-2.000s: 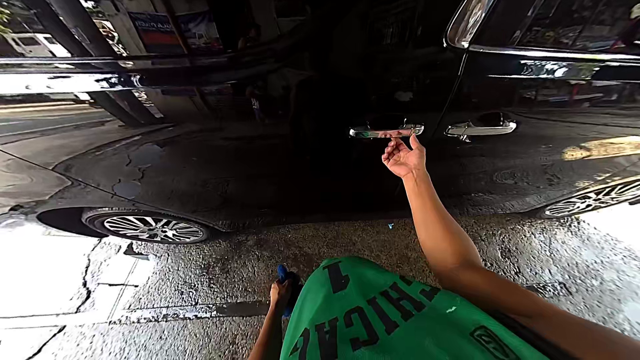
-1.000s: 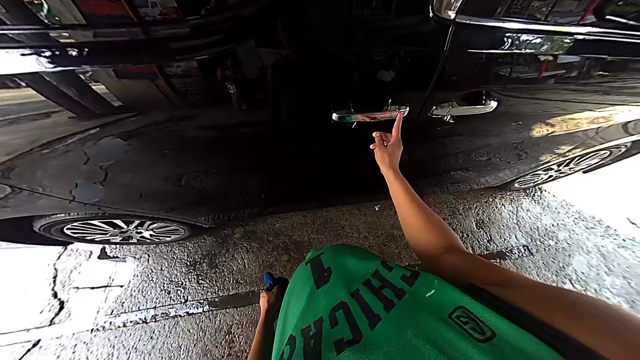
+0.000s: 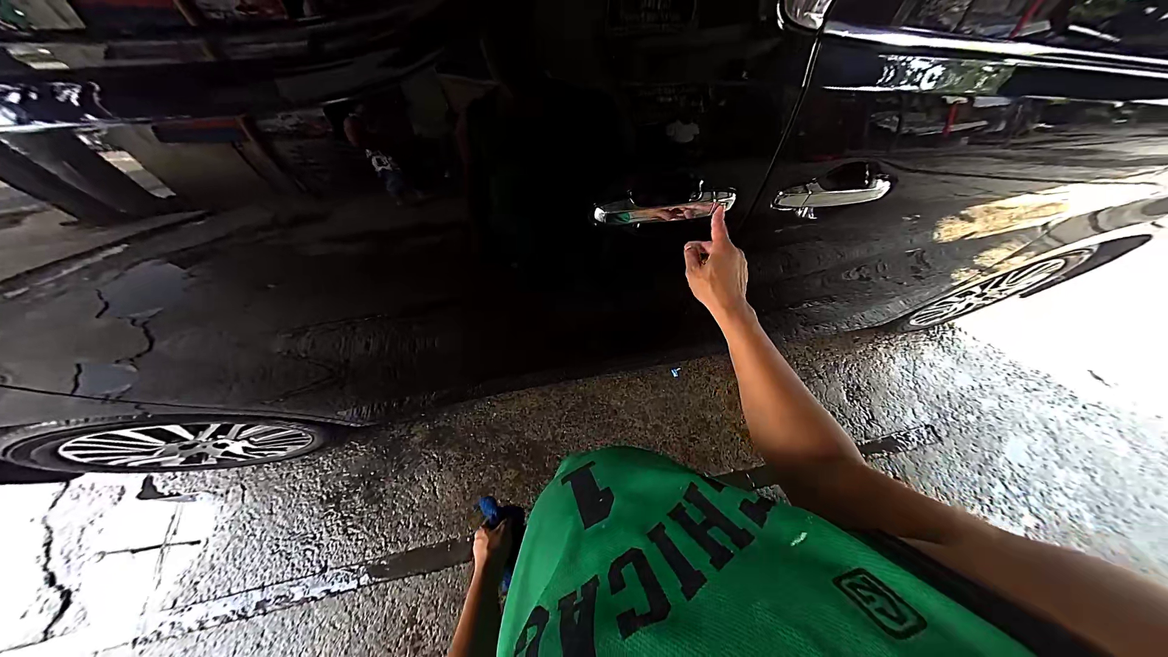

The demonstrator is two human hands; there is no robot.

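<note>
My right hand is raised to a chrome door handle on a glossy black car. Its index finger points at the handle's right end and appears to touch it; the other fingers are curled with nothing seen in them. A second chrome handle lies to the right, past the door seam. Low beside the green jersey, my left hand is closed around a blue item, mostly hidden, possibly a cloth.
Two spoked wheels of the car stand at left and right. Rough concrete ground runs below the car, with a dark strip across it and a small blue scrap near the car's lower edge. The paint reflects surroundings and a person.
My right hand has turned from palm-up with loosely curled fingers below the handle to an extended index finger at its right end. My left hand stays low with the blue item.
</note>
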